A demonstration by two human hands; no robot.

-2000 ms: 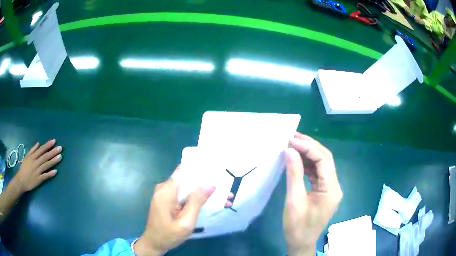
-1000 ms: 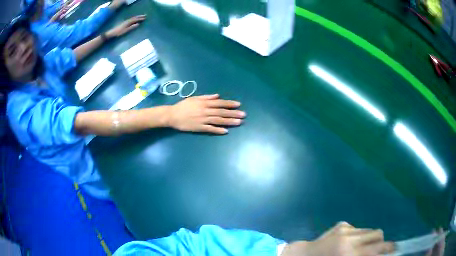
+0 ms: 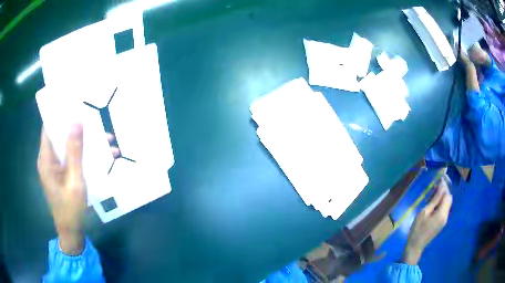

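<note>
My left hand (image 3: 63, 177) holds a flat white die-cut card insert (image 3: 141, 110) above the table at the left. The insert has a Y-ended central slot, with fingertips showing through it, and small square cut-outs. My right hand (image 3: 429, 224) is at the lower right, beyond the table edge, with its fingers bent and close together. A small pale spot shows at its fingertips; whether it holds anything is unclear. A stack of flat white insert blanks (image 3: 310, 146) lies on the table between my hands.
Loose folded white card pieces (image 3: 387, 91) lie beyond the stack. A white folded piece (image 3: 431, 38) lies near the right edge of the glossy green table (image 3: 221, 221). Brown cardboard (image 3: 382, 229) sits below the table edge. Another person's blue sleeve (image 3: 490, 113) and hand are at the right.
The view has swung from the neighbour at left to the right side. My left hand now shows the insert flat and open. My right hand is now beyond the table edge, away from the insert.
</note>
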